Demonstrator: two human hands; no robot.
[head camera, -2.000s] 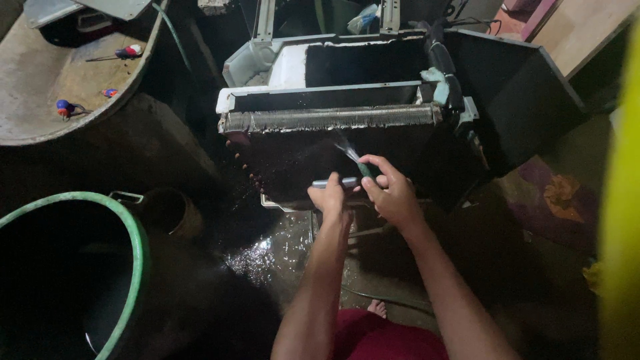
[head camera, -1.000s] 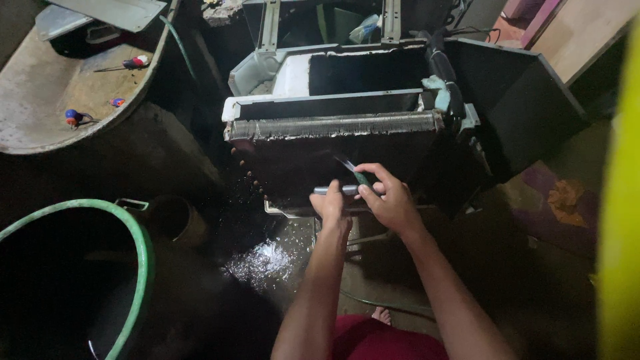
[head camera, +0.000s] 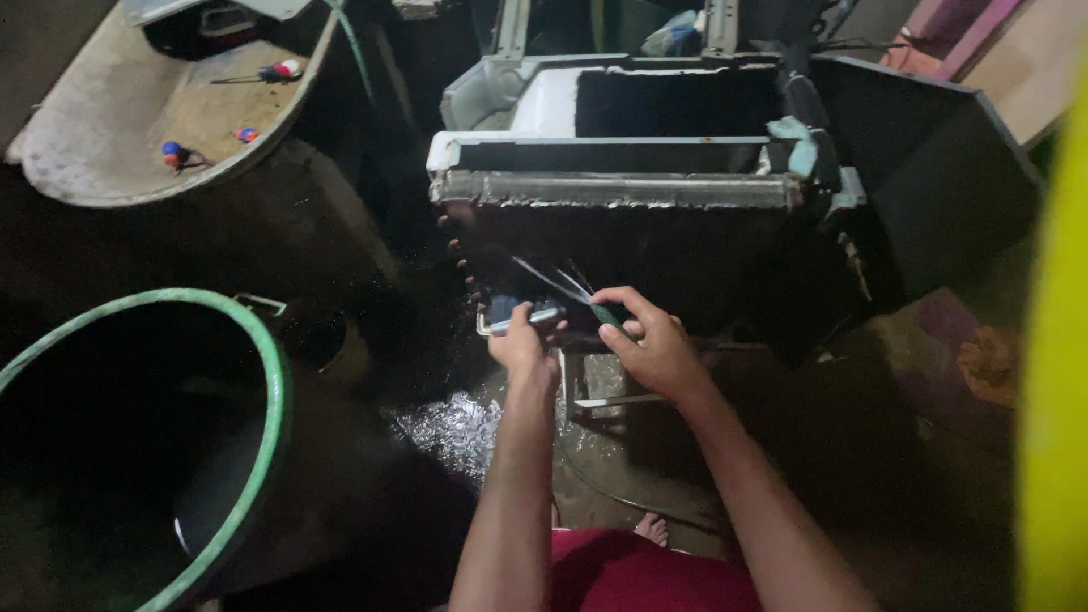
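My left hand (head camera: 520, 342) grips a smartphone-like flat device (head camera: 529, 320) below the lower left part of a dark finned panel (head camera: 663, 255). To its right, my right hand (head camera: 653, 342) holds the end of a dark green hose (head camera: 609, 318), with thumb and index finger at its mouth. Thin jets of water (head camera: 552, 280) spray from it up and left toward the panel. The panel hangs below the metal top edge (head camera: 612, 189) of an opened appliance housing (head camera: 476, 93). Copper-coloured tube bends (head camera: 463, 263) run down the panel's left side.
A large tub with a green rim (head camera: 276, 374) stands at lower left. Screwdrivers, one red-handled (head camera: 280, 71), lie on a worn curved basin (head camera: 51, 170) at upper left. Wet floor (head camera: 463, 433) shines below the panel. A dark sheet (head camera: 926, 153) leans at right; a bare foot (head camera: 652, 529) shows below.
My left hand has moved left with the flat device, away from my right hand. The water jets now fan out more to the left.
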